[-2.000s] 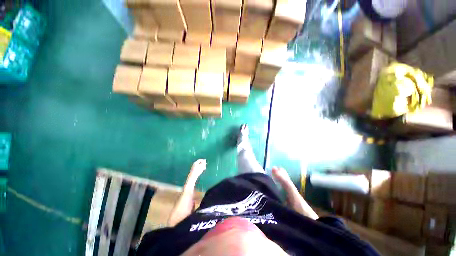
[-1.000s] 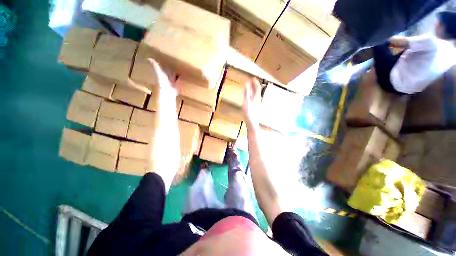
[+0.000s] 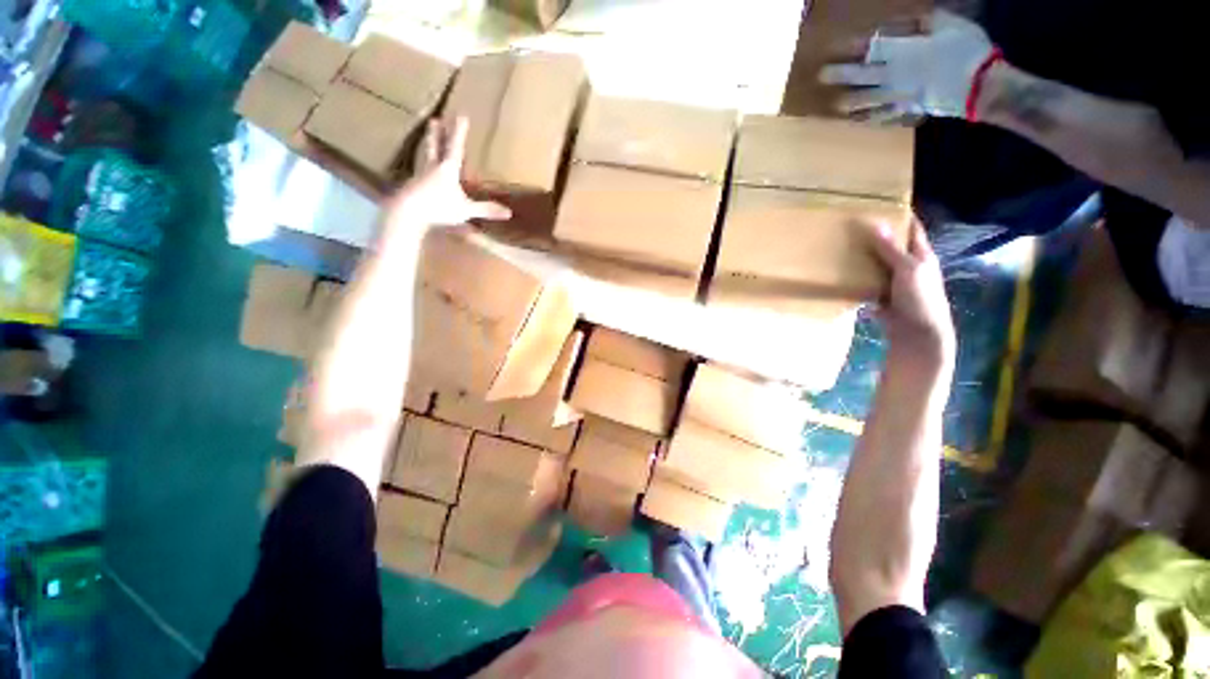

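Observation:
Brown cartons stand in a row along the near edge of the white-topped table (image 3: 796, 342). My left hand (image 3: 431, 199) has its fingers spread between two cartons on the left (image 3: 378, 100) and the middle carton (image 3: 518, 126). Its thumb points right, below that middle carton; any contact is unclear. My right hand (image 3: 918, 285) holds the outer end of the rightmost carton (image 3: 812, 206), thumb on its near side. Another carton (image 3: 644, 192) stands between the middle and rightmost ones.
Cartons are stacked low (image 3: 504, 491) between the table and my feet; a larger carton (image 3: 471, 318) has a raised flap. A co-worker's white-gloved hand (image 3: 916, 66) is at the upper right. A yellow bag (image 3: 1135, 617) lies lower right. Teal crates (image 3: 120, 226) stand left.
My view has shifted to the tabletop row. Both hands have moved up and apart, and my right hand has taken hold of the end carton. The co-worker's gloved hand has come into view.

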